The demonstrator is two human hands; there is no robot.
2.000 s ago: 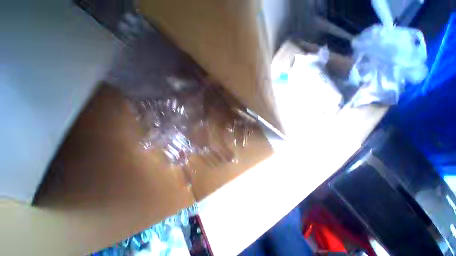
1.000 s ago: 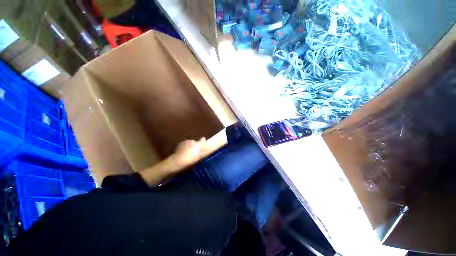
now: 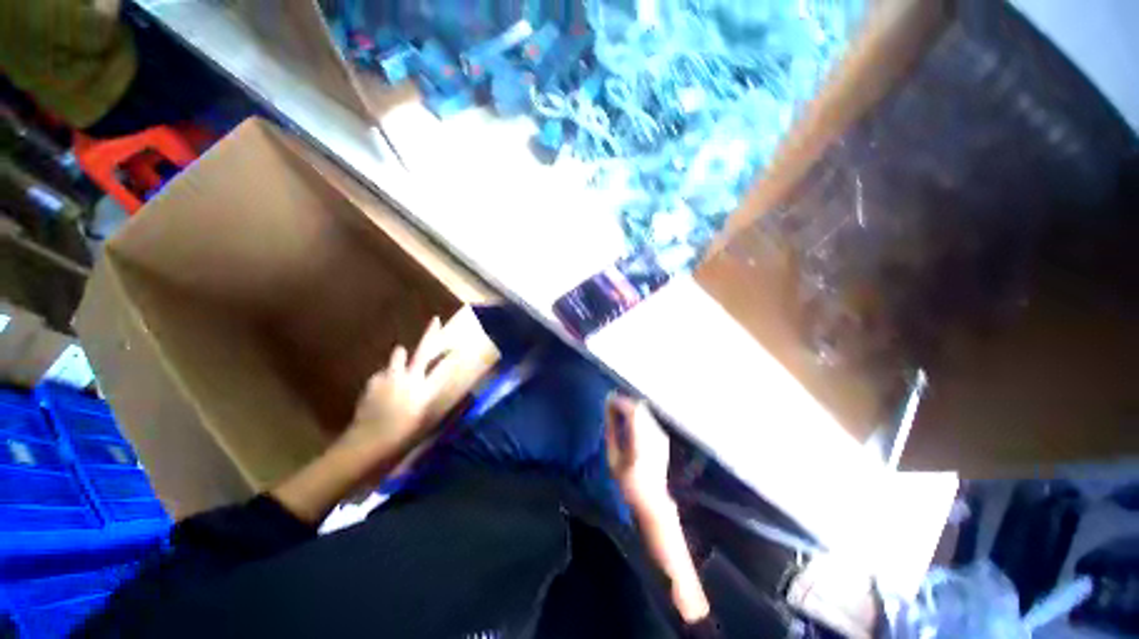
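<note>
A large open brown carton [image 3: 281, 268] stands tilted beside my lap, with no contents visible inside. My left hand [image 3: 397, 397] is at its near edge, with fingers over the flap [image 3: 460, 365]. My right hand [image 3: 638, 452] is over my lap by the bench edge, fingers curled; a dark spot shows between them, and I cannot tell if it holds anything. The image is blurred.
The white bench [image 3: 700, 375] bears a phone [image 3: 608, 300], tangled pale cables [image 3: 700, 112] and small blue boxes [image 3: 500, 69]. A second carton [image 3: 999, 412] holds shiny clear plastic. Blue crates [image 3: 81, 481] are at left, an orange-red item [image 3: 138, 162] at upper left.
My view has swung from the second carton to the bench and my lap. My left hand remains at the open carton's edge. My right hand has come into view.
</note>
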